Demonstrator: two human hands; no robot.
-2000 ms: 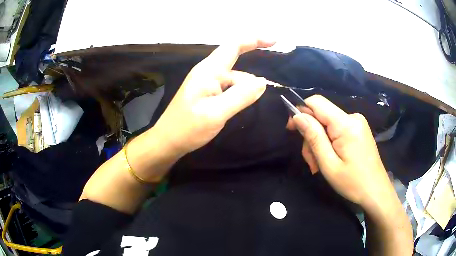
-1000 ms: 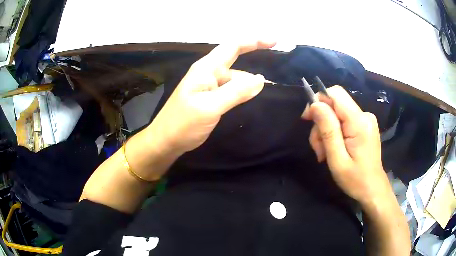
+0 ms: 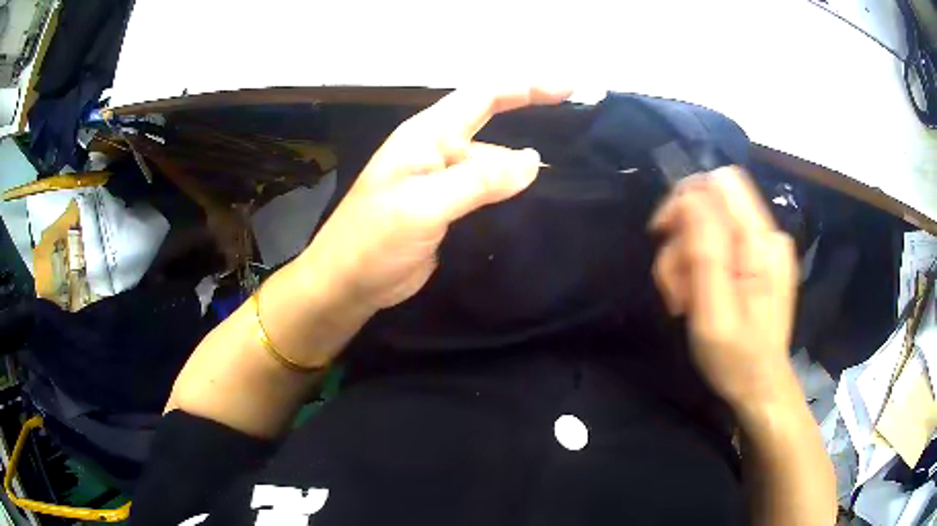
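Observation:
A dark garment (image 3: 514, 236) lies below the table edge and over the wearer's lap. My left hand (image 3: 421, 195) pinches the garment's edge between thumb and fingers; a small pale bit shows at the thumb tip. My right hand (image 3: 724, 267) is blurred, to the right of it, and holds a small two-pointed silver tool (image 3: 675, 162), also blurred, near the edge. A short pale line shows on the cloth between the hands. A shinier blue-black part of the cloth (image 3: 658, 118) rests against the table edge.
The white table (image 3: 339, 46) with a brown edge curves across the top. Dark cloth (image 3: 113, 360) and a yellow tubular frame (image 3: 67, 509) are at the left. Papers (image 3: 889, 411) lie at the right. A dark cable or handle shows at the top right corner.
My right hand has moved to the right and slightly up with the tool, away from my left hand. My left hand has hardly moved and keeps its pinch.

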